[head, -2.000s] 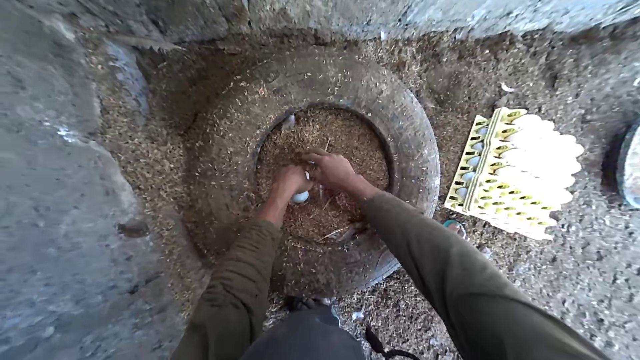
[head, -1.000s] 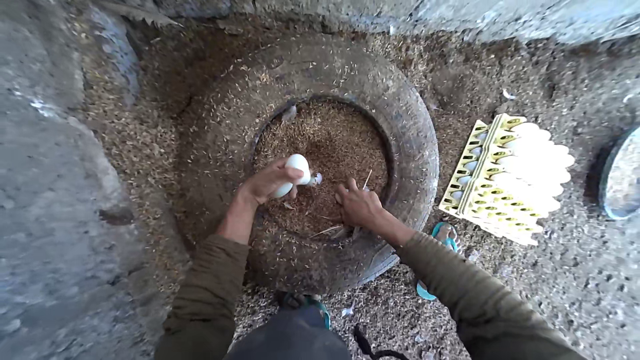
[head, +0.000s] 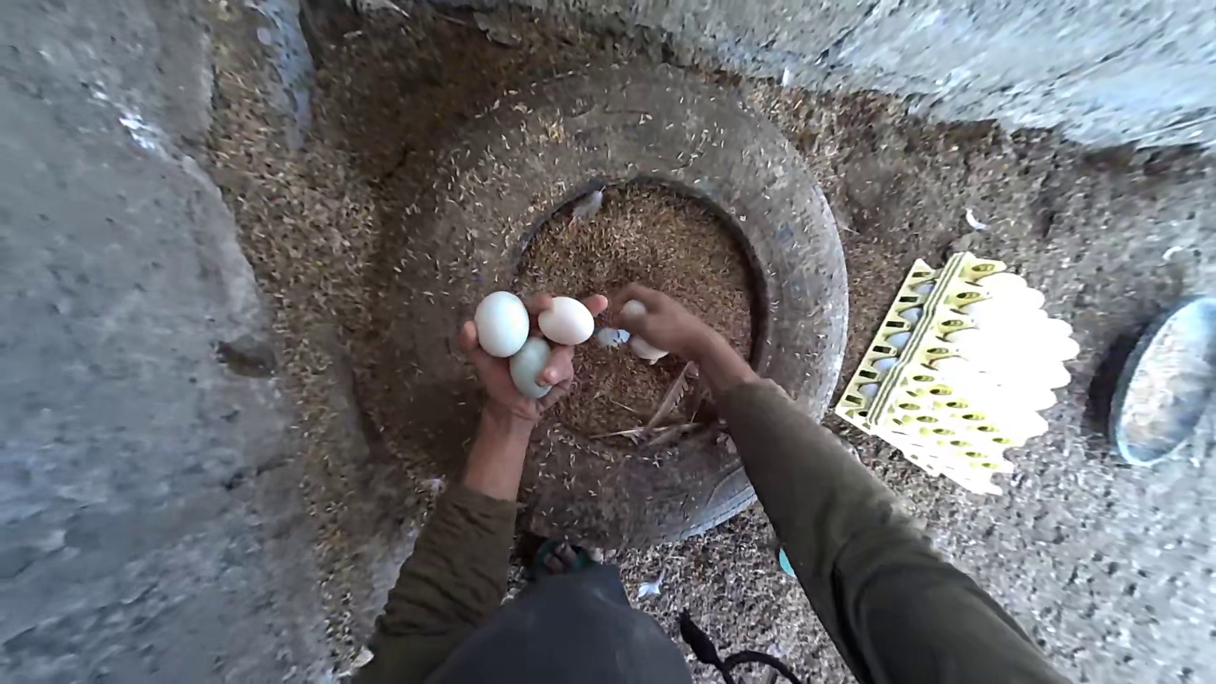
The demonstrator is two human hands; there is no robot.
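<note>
My left hand (head: 518,366), palm up over the left inner rim of a rubber tire (head: 636,104), holds three eggs: a whitish one (head: 502,324), a pinkish-white one (head: 566,321) and a pale bluish one (head: 530,368). Inside the tire lies a bed of husks (head: 665,223). My right hand (head: 665,323) reaches down into it, fingers curled around a pale egg (head: 634,310). Beside and under those fingers, partly hidden, are another white egg (head: 648,350) and a small bluish-white egg (head: 613,336).
Stacked yellow egg trays (head: 912,351) with several white eggs (head: 1012,342) stand right of the tire. Farther right is a round basin (head: 1168,380). Concrete walls rise at the left (head: 114,380) and top (head: 950,47). A dark cord (head: 708,646) lies near my legs.
My left hand has turned palm up and now carries three eggs; a second ago it showed two. My right hand has moved left within the tire, onto eggs that were not visible before.
</note>
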